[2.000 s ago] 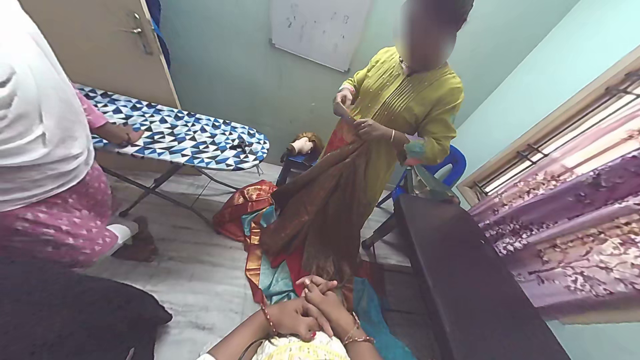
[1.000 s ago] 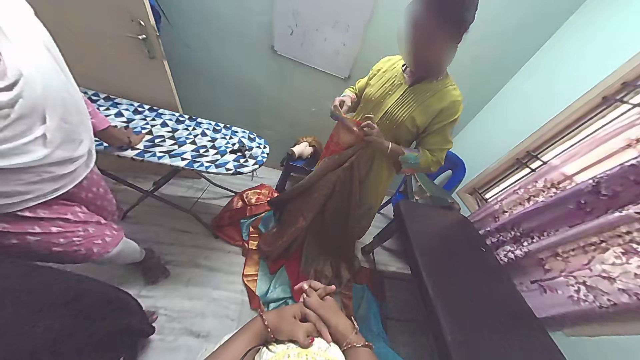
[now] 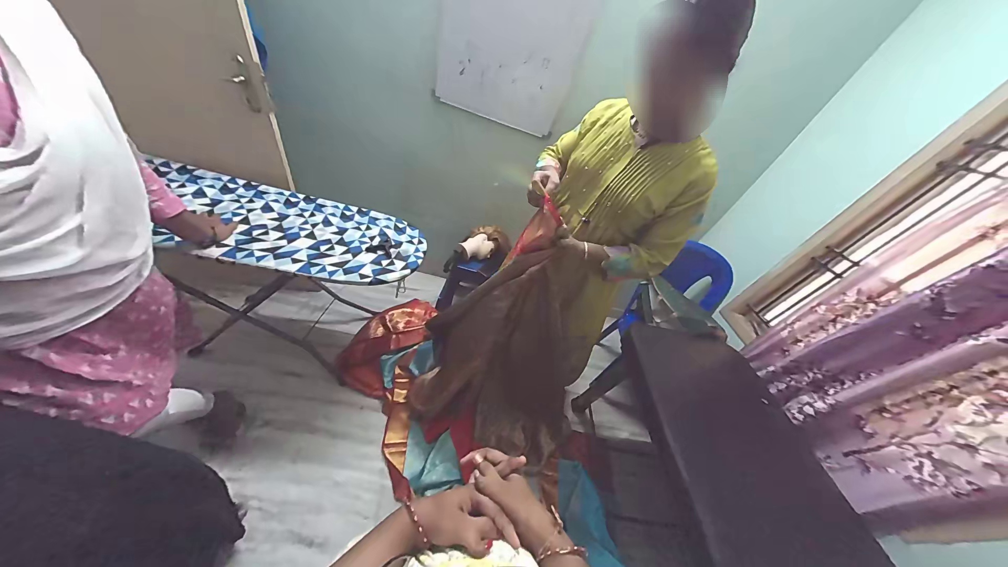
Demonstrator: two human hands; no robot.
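Observation:
My left hand (image 3: 457, 516) and my right hand (image 3: 508, 492) rest together at the bottom centre, fingers interlaced, above pale patterned cloth on my lap. Neither holds an object. Just beyond them, a sari (image 3: 504, 354) in brown, red, blue and gold hangs down and spreads over the floor. A person in a yellow-green tunic (image 3: 661, 189) stands there, gripping its upper edge in both hands. Blue cloth (image 3: 579, 504) of the same heap lies to the right of my wrists.
At left, a person in a white drape (image 3: 71, 181) rests a hand on an ironing board (image 3: 291, 220). A dark bench or table (image 3: 740, 441) runs along the right. Behind the sari are a mannequin head (image 3: 479, 244) and a blue plastic chair (image 3: 701, 276). Dark fabric (image 3: 102, 488) fills the lower left.
The standing person's hands have shifted along the sari's upper edge and are further apart. The person at left has moved a foot. My hands stay clasped.

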